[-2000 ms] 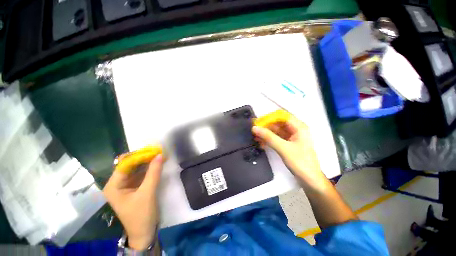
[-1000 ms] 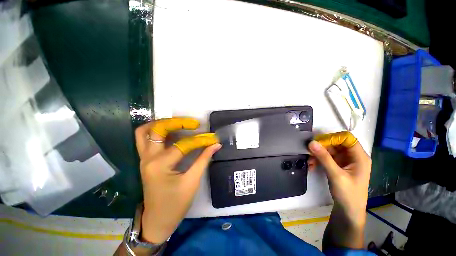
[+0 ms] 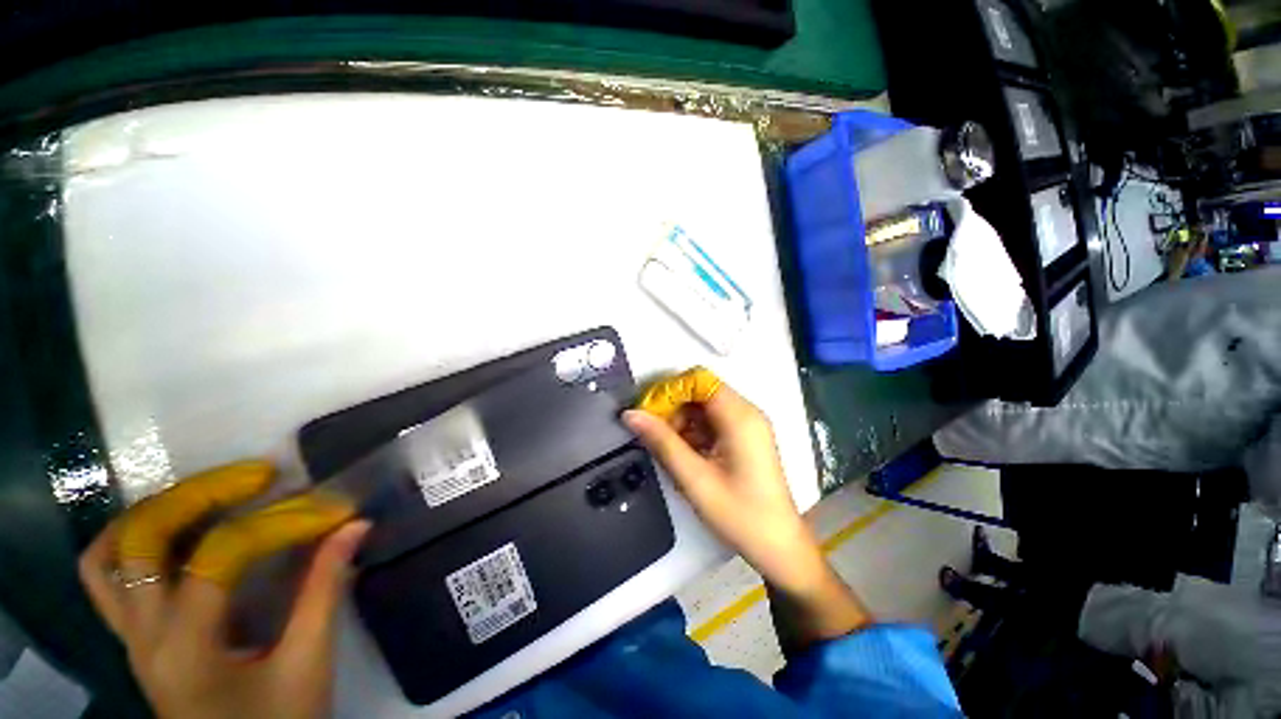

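Note:
Two dark smartphones lie back up, side by side, on the white mat (image 3: 422, 183). The farther smartphone (image 3: 562, 433) has a clear protective film (image 3: 408, 457) over it, seen by its glare. My left hand (image 3: 232, 597) pinches the film's left end between thumb and a yellow-cotted finger. My right hand (image 3: 731, 478) pinches its right end by the camera end. Whether the film touches the phone is hard to tell. The nearer smartphone (image 3: 569, 541) has a white label (image 3: 490, 591) and no hand on it. A white scraper card (image 3: 695, 291) with a blue stripe lies beyond my right hand.
A blue parts bin (image 3: 829, 253) with a metal-capped bottle (image 3: 965, 155) and white crumpled wipe (image 3: 988, 274) stands right of the mat. Black phone trays (image 3: 1033, 141) line up behind it. A person's grey sleeve (image 3: 1124, 372) shows at right. Part of another tray (image 3: 674, 11) is at the top.
The view has turned rightward, bringing the trays and another person's sleeve into sight. Both hands still hold the film's ends over the farther phone; the film's lie has shifted slightly.

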